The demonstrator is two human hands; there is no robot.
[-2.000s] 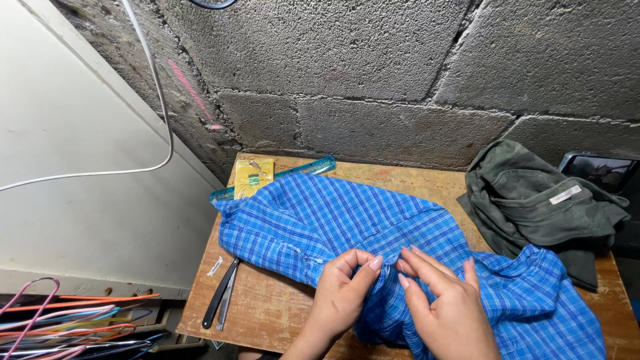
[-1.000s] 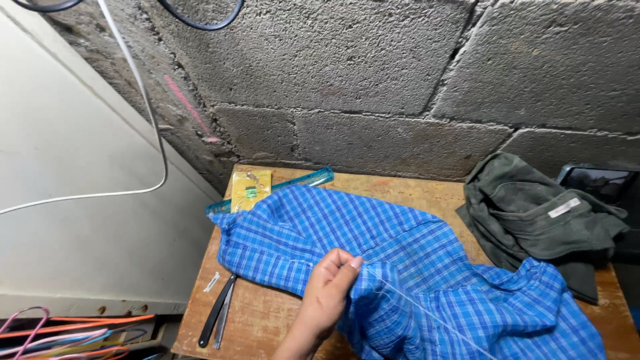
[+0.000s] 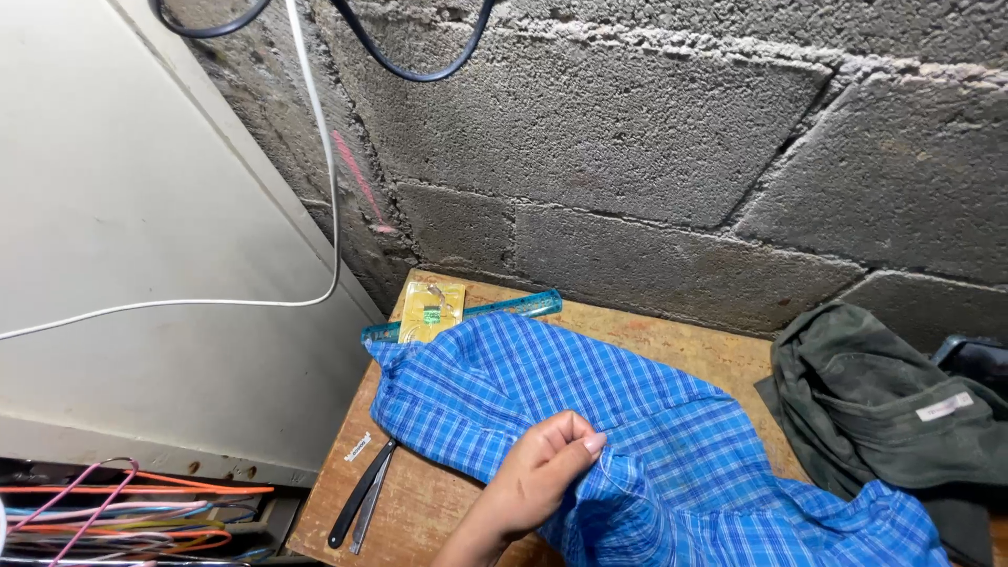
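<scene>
Blue plaid fabric (image 3: pixel 669 425), a garment by its look, lies bunched across the wooden table (image 3: pixel 441 512). My left hand (image 3: pixel 547 468) pinches a fold of it between thumb and curled fingers near the middle. The view does not include my right hand. Left of the fabric, a folding razor (image 3: pixel 364 492) with a black handle lies partly opened, beside a small white label (image 3: pixel 357 446) that bears writing. At the back left corner a yellow card packet (image 3: pixel 431 311) rests over a translucent blue ruler (image 3: pixel 520 305), whose middle is hidden.
A dark green garment (image 3: pixel 882 402) is heaped at the right, with a dark phone-like device (image 3: pixel 972 358) behind it. Concrete blocks (image 3: pixel 630 142) wall the back. A white cable (image 3: pixel 335 181) hangs before a pale panel (image 3: pixel 142 236). Colourful hangers (image 3: pixel 150 512) sit lower left.
Both hands were at the fabric two seconds before; the right hand has since left the view. One second before, a pale thread ran taut from the left hand toward the lower right.
</scene>
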